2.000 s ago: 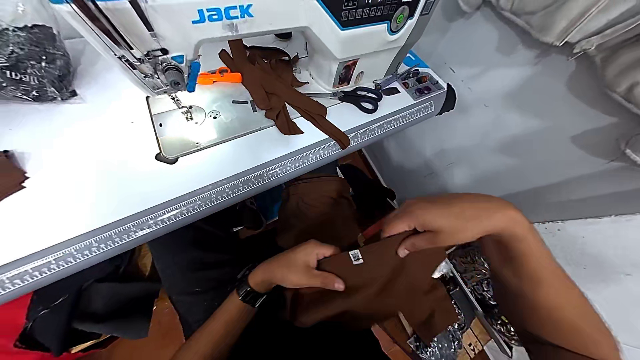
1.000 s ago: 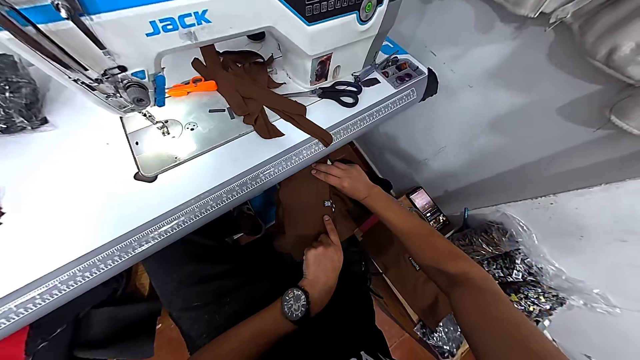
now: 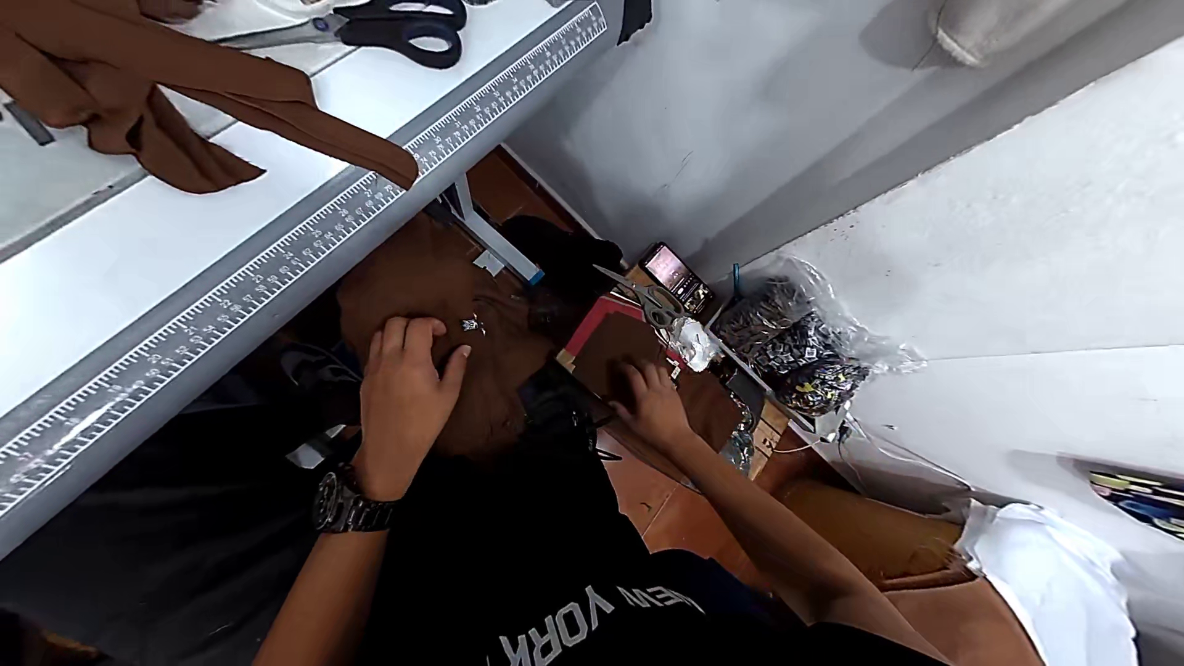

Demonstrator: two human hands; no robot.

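Brown fabric (image 3: 486, 393) lies over my lap below the table edge, with small pale tags or labels (image 3: 473, 326) on it. My left hand (image 3: 407, 393), with a dark watch on the wrist, rests on this fabric, fingers spread from the thumb and nothing seen in its grip. To the right, my right hand (image 3: 655, 402) touches a dark brown fabric piece (image 3: 610, 356) on a low surface beside me; its fingertips are curled down, and whether they pinch the cloth cannot be told. Brown fabric strips (image 3: 240, 88) hang over the sewing table's edge.
Dark-handled scissors (image 3: 398, 28) lie on the table (image 3: 120, 240), edged with a ruler tape (image 3: 314, 231). Past my right hand are grey scissors (image 3: 652, 301), a phone (image 3: 678, 276) and a clear plastic bag of small labels (image 3: 795, 338). A wall (image 3: 666, 120) bounds the right side.
My right hand has moved from the brown fabric on my lap to the cloth at the low surface on the right. My left hand no longer points at the tag. The view has shifted down and right.
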